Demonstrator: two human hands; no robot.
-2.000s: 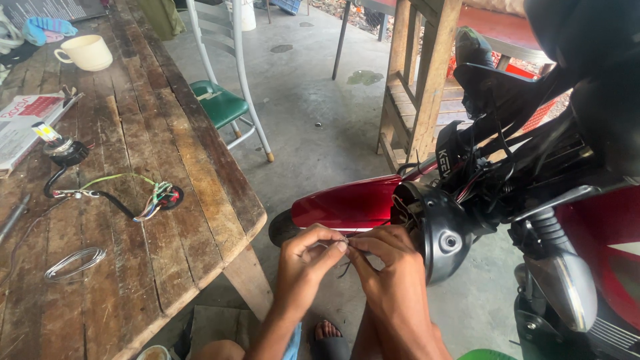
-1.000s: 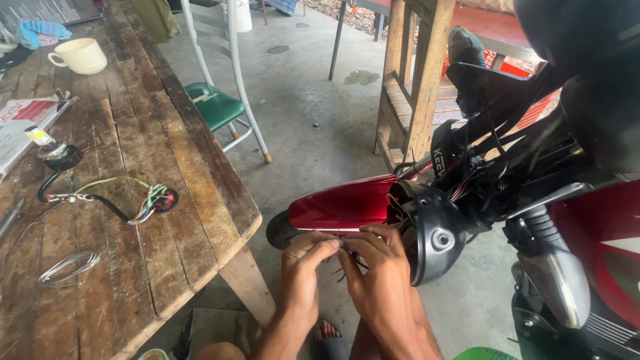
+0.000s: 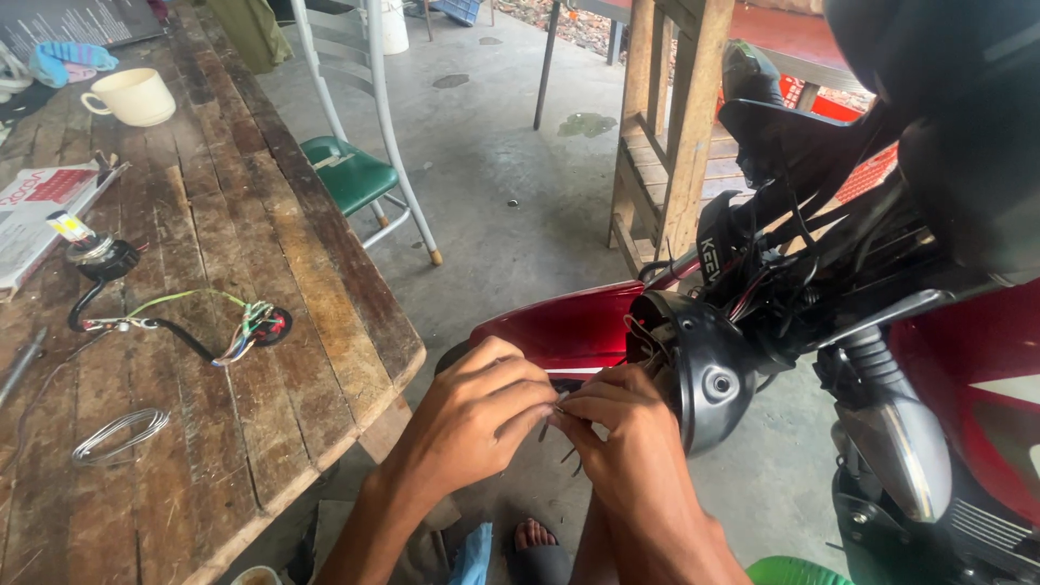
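Observation:
My left hand [image 3: 479, 414] and my right hand [image 3: 626, 422] meet at the fingertips, pinching thin dark wires [image 3: 561, 406] between them. Some loose wire ends hang below the right fingers. Just right of my hands is the open black headlight housing [image 3: 711, 374] of a motorcycle, with wires inside it. The red front fender [image 3: 561, 325] lies behind my hands. On the wooden table at the left are an LED headlight bulb [image 3: 101, 248] joined by a black cable to a round connector [image 3: 272, 325] with coloured wires, and a coil of thin wire [image 3: 122, 436].
The wooden table [image 3: 325, 341] has a corner close to my left arm. On it stand a cream mug [image 3: 134, 96], a printed box [image 3: 49, 211] and a pen-like tool [image 3: 22, 366]. A green-seated metal chair [image 3: 353, 175] and a wooden frame [image 3: 678, 138] stand beyond.
My hands stay together at the wires beside the headlight housing. The left hand's knuckles have turned further over, toward the top.

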